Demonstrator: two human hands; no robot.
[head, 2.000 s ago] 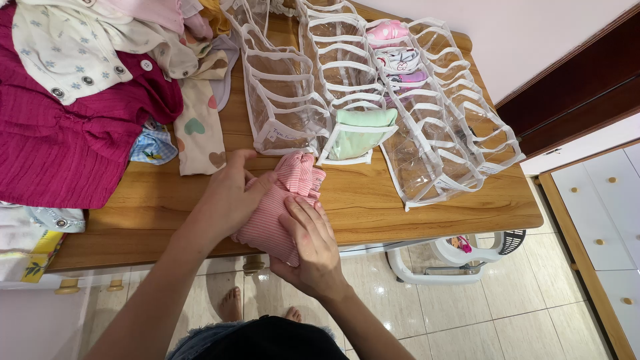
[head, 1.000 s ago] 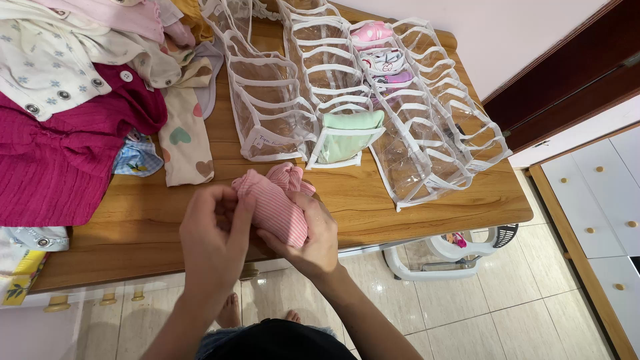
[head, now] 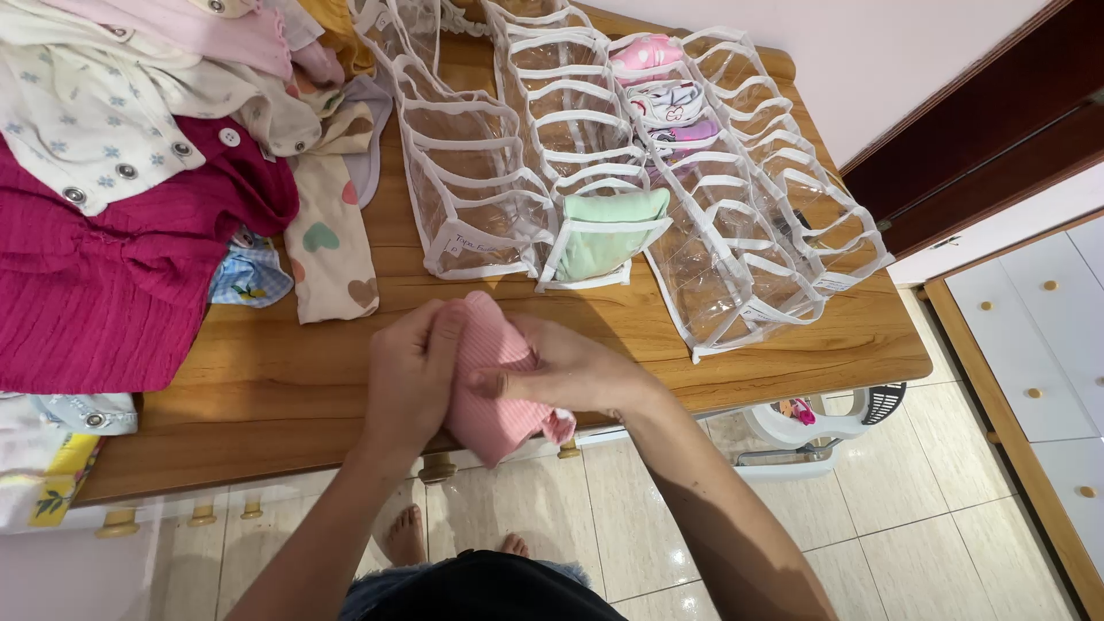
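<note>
Between my two hands, above the front edge of the wooden dresser top, is a folded pink ribbed garment point(head: 493, 388). My left hand point(head: 412, 371) grips its left side with the thumb on top. My right hand point(head: 561, 371) holds the right side, its thumb lying across the fabric. Just beyond are clear plastic organizers with white trim point(head: 483, 203). A folded mint green cloth point(head: 611, 233) fills the near end compartment of one; another organizer holds a folded pink polka-dot cloth point(head: 647, 56), a white printed cloth point(head: 668, 103) and a purple one point(head: 686, 136).
Baby clothes are heaped at the left, among them a magenta garment point(head: 112, 259) and a heart-print cloth point(head: 332, 250). The wooden dresser top point(head: 345, 414) has knobbed drawers below. A white and grey plastic object point(head: 802, 431) stands on the tiled floor; a white drawer unit point(head: 1035, 345) is at the right.
The pink garment was on the dresser top two seconds ago, then lifted in both hands. It has since been turned in my hands, and its ruffled part now points down toward the right.
</note>
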